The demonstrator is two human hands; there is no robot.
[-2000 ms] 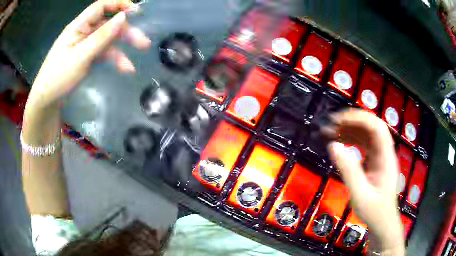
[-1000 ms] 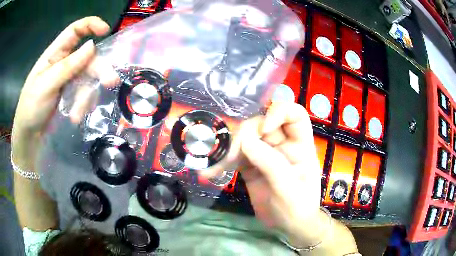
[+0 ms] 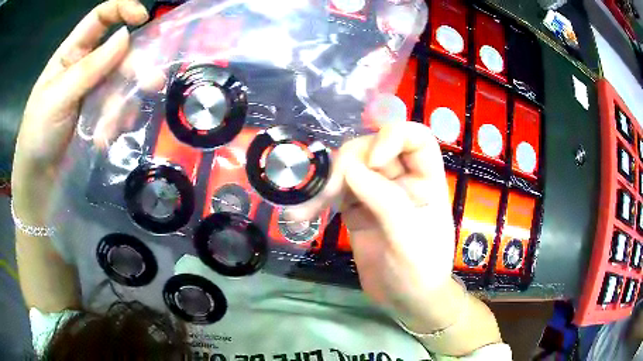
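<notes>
A clear wrinkled film sheet (image 3: pixel 275 77) with several black-ringed, silver-centred trim discs is held up in front of me. My left hand (image 3: pixel 67 116) holds it at the left edge, its fingers partly behind the film. My right hand (image 3: pixel 398 211) has thumb and fingertips pinched at the edge of one disc (image 3: pixel 288 166) on the sheet's right side. Another disc (image 3: pixel 206 106) is at the upper left of it. The other discs sit lower on the sheet, over my pale green shirt.
Behind the film, a black blister tray (image 3: pixel 527 76) holds orange-red housings (image 3: pixel 486 109), some with pale recesses, some with fitted discs. A red foam tray (image 3: pixel 599 233) with small parts is at the right. Small items lie at the top right.
Since two seconds ago both hands have come onto the raised film. In the last second the tray has shifted up in view, and my right fingers stay at the same disc.
</notes>
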